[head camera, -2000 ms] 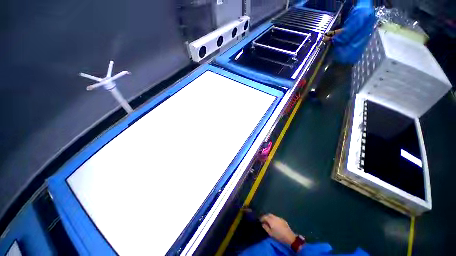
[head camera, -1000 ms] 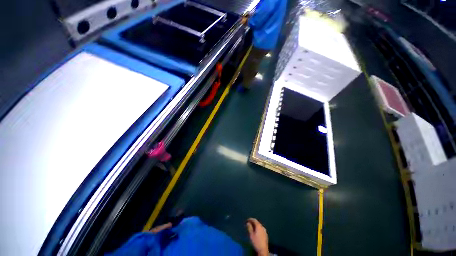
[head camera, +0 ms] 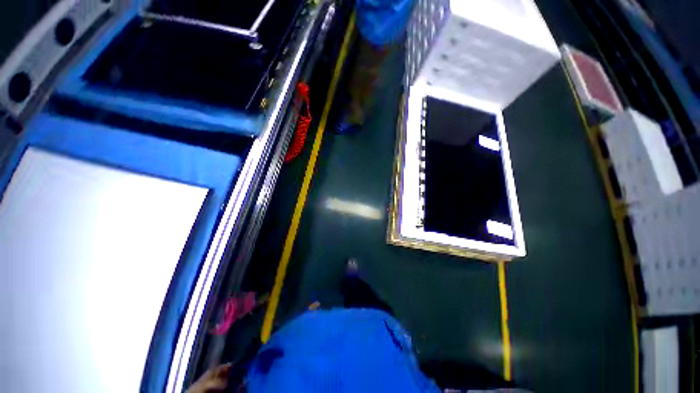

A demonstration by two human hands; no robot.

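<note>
My left hand (head camera: 211, 378) is small and blurred at the bottom edge, beside the rail; its fingers are unclear. My right hand cannot be made out; a tiny skin-coloured spot shows above my blue sleeve or jacket front. The white backlight unit (head camera: 92, 269) lies flat on the blue line pallet (head camera: 146, 150) at the left, cut off by the frame. The black LCD panel (head camera: 464, 180) lies in the white foam packing tray (head camera: 460, 244) on the floor side to the right. Neither hand touches the panel or the backlight unit.
The conveyor rail (head camera: 222, 238) runs along the left. A suction lifting frame (head camera: 203, 24) is over a black panel at the upper left. A person in blue (head camera: 380, 19) stands by the line ahead. Stacked foam trays (head camera: 487, 57) stand behind the packing tray. A red coiled hose (head camera: 299, 127) hangs below the rail.
The view has turned right and down, away from the backlight unit and toward the floor and my body. My right hand, seen before, no longer shows clearly.
</note>
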